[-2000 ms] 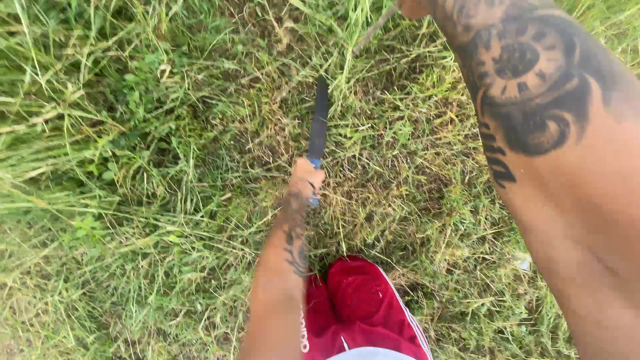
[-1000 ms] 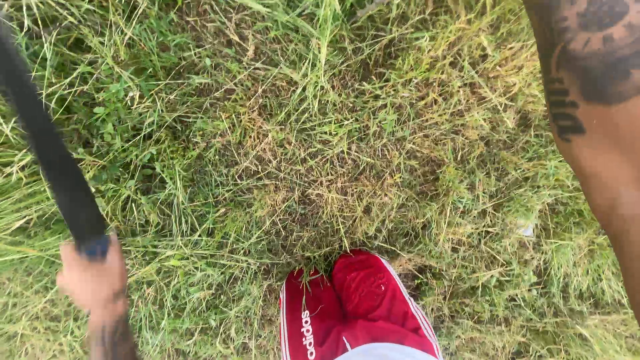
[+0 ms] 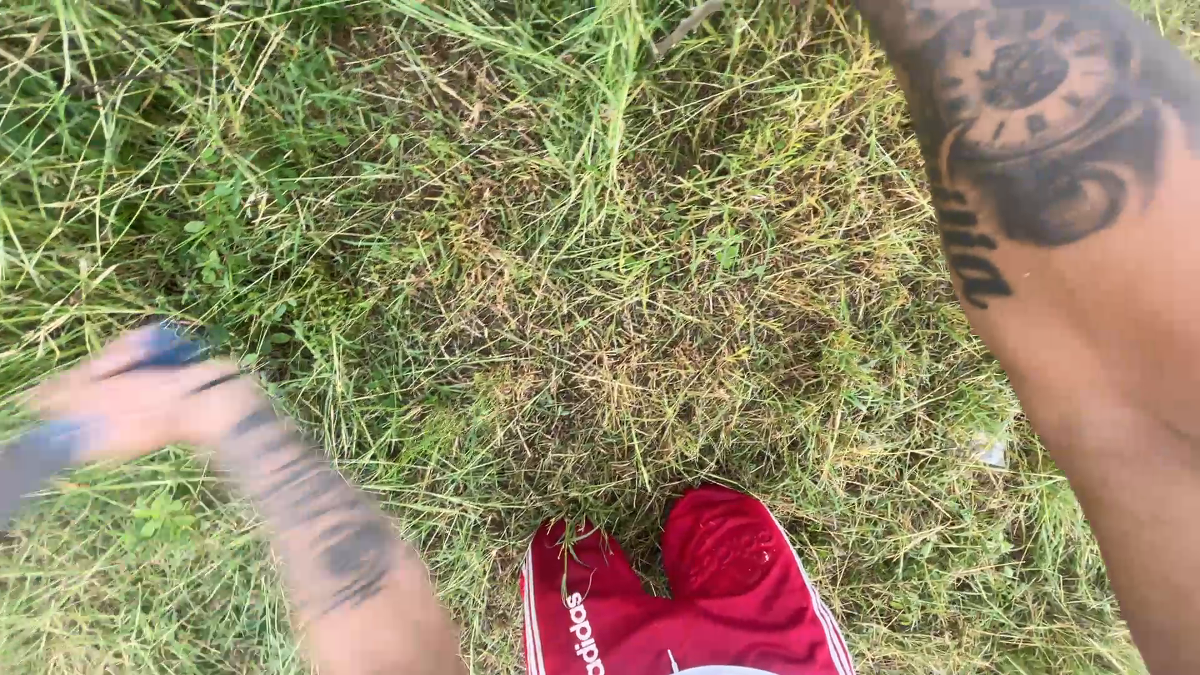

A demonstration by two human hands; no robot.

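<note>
My left hand [image 3: 141, 398], blurred by motion, is closed around the blue handle [image 3: 173, 345] of a machete at the left. The machete's dark blade [image 3: 23, 469] points down and left and runs out of the frame. My right forearm, tattooed, crosses the upper right; the hand lies beyond the top edge. Near it, a thin stick [image 3: 689, 26] shows at the top, among long blades of grass [image 3: 609, 84].
Taller green grass [image 3: 84, 187] and low leafy weeds stand at the left. Short, partly dry cut grass [image 3: 600, 328] covers the middle. My knees in red trousers [image 3: 722, 581] are at the bottom. A small pale scrap [image 3: 991, 450] lies at the right.
The machete was upright in the middle, then raised at the left; now its blade points down and left. My right hand, at the top edge by the stick two seconds ago, has left view.
</note>
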